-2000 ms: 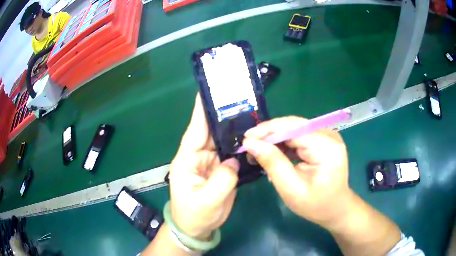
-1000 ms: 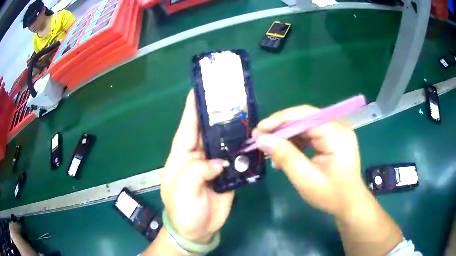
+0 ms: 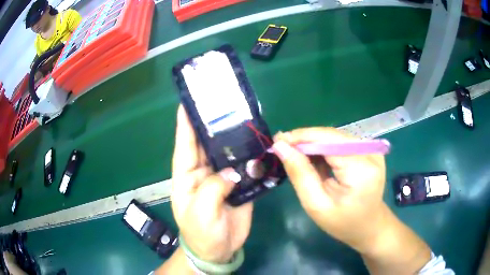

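My left hand [image 3: 207, 198] holds an open black phone housing [image 3: 228, 147], tilted with its top to the left. A white panel [image 3: 216, 88] fills its upper part, with a blue strip at the panel's lower edge. A round silver speaker [image 3: 255, 168] sits at the dark lower end, and my left thumb lies beside it. Thin red lead wires [image 3: 258, 131] run from the panel's lower corner towards the speaker. My right hand [image 3: 336, 188] holds pink tweezers [image 3: 344, 147] at the housing's right edge, by the wires. The tweezer tip is blurred, so its exact contact cannot be told.
Phone housings lie on the green worktop at left [image 3: 149, 228] and right [image 3: 423, 188]. A yellow-framed phone [image 3: 269, 41] and more housings lie on the belt. A pale rail [image 3: 115, 201], a grey post [image 3: 434, 62], red trays [image 3: 105, 48] and a person in yellow stand around.
The held housing has shifted left and tilted more. The tweezers have turned nearly level, now beside the red wires. The yellow-framed phone and the belt's housings have moved left.
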